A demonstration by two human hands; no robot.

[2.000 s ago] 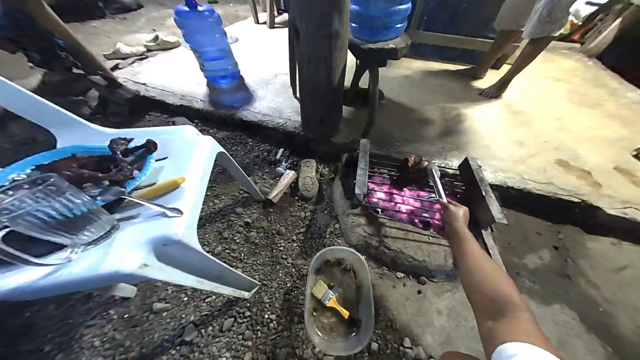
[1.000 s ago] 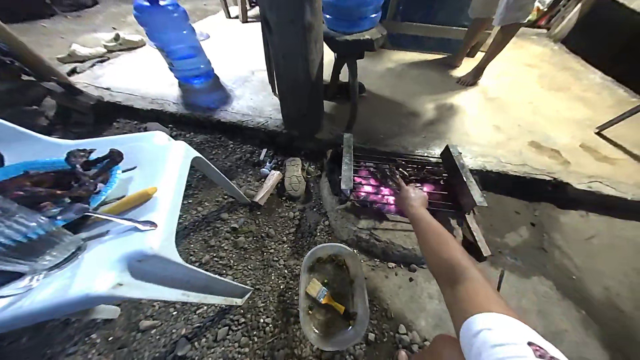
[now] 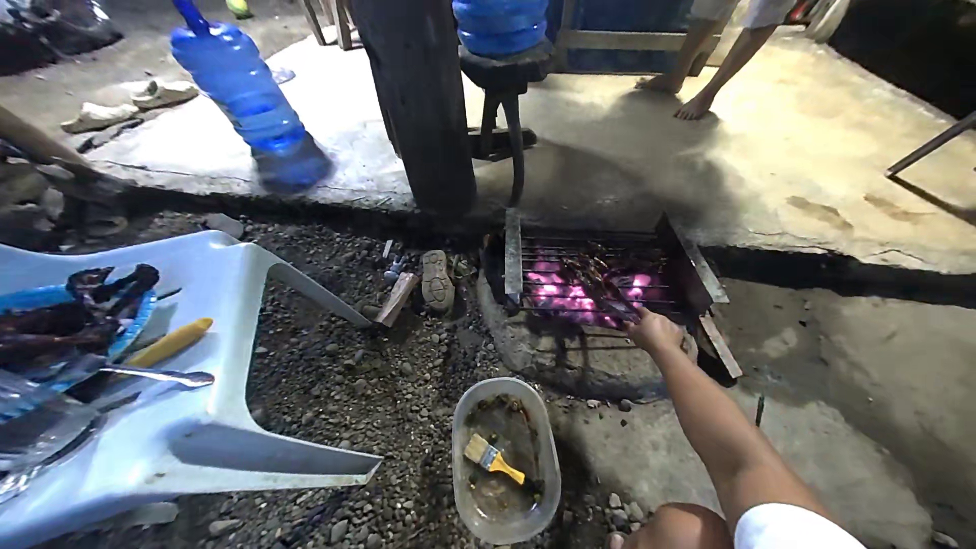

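Observation:
My right hand reaches to the near edge of a metal grill grate, closed around the end of dark metal tongs. The tongs' far end meets browned pieces of meat on the bars. Beneath them, charcoal glows pink in a round stone-like base. My left hand is not in view. A clear plastic tub on the gravel holds a paintbrush with a yellow handle and some marinade-like liquid.
At left, a white plastic chair carries a blue plate of dark grilled meat, a yellow-handled utensil and a spoon. Behind are a wooden post, a blue water jug and a person's bare legs on the concrete.
My right hand and the tongs have shifted from the grate's right side toward its middle and near edge. The tongs pointed upward two seconds ago and now slant up to the left.

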